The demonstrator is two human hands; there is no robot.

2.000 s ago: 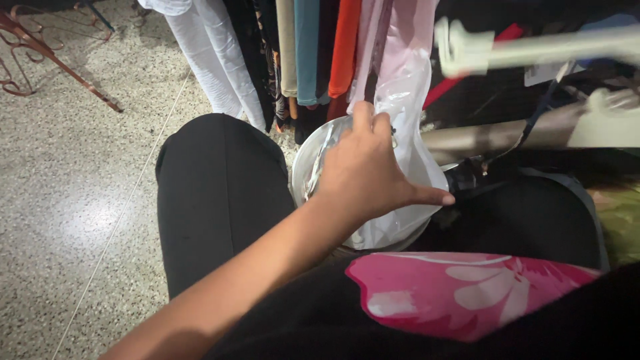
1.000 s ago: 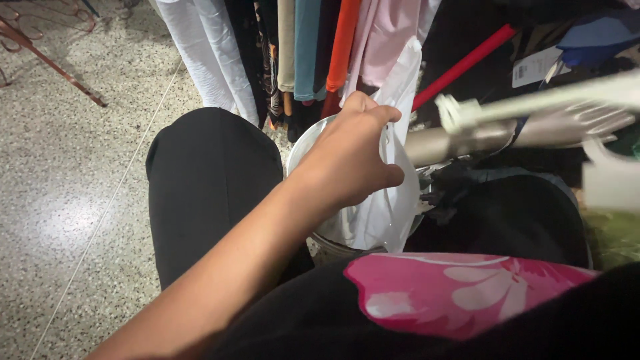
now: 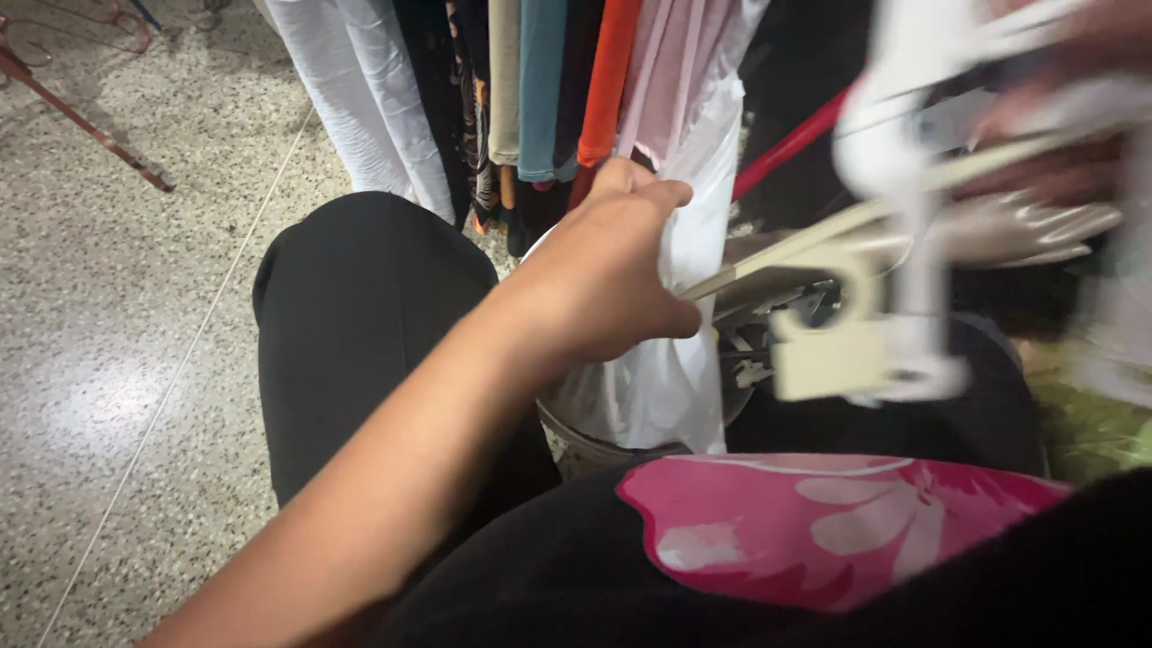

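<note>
My left hand (image 3: 612, 261) reaches over a round bucket (image 3: 585, 436) between my legs and grips a white plastic bag (image 3: 675, 387) that stands in it; the fingertips are partly hidden. At the upper right is my right hand (image 3: 1071, 81), badly blurred, around long plastic pieces. One is a beige plastic bar (image 3: 828, 360) with a hook-shaped cutout at its lower end, whose thin strip runs toward my left thumb. The other is a white plastic piece (image 3: 900, 135), blurred, with a rounded end. Small bits lie beside the bag.
Garments hang ahead, among them white cloth (image 3: 360, 99), blue cloth (image 3: 540, 90) and orange cloth (image 3: 610, 81). Behind the plastic pieces lie a glossy mannequin hand (image 3: 1026, 229) and a red rod (image 3: 792, 144). A rusty metal leg (image 3: 90, 121) stands on the speckled floor (image 3: 135, 360).
The blurred plastic pieces at the right have come lower and closer to the bag. My right hand has come into view at the upper right. My left hand remains over the bucket.
</note>
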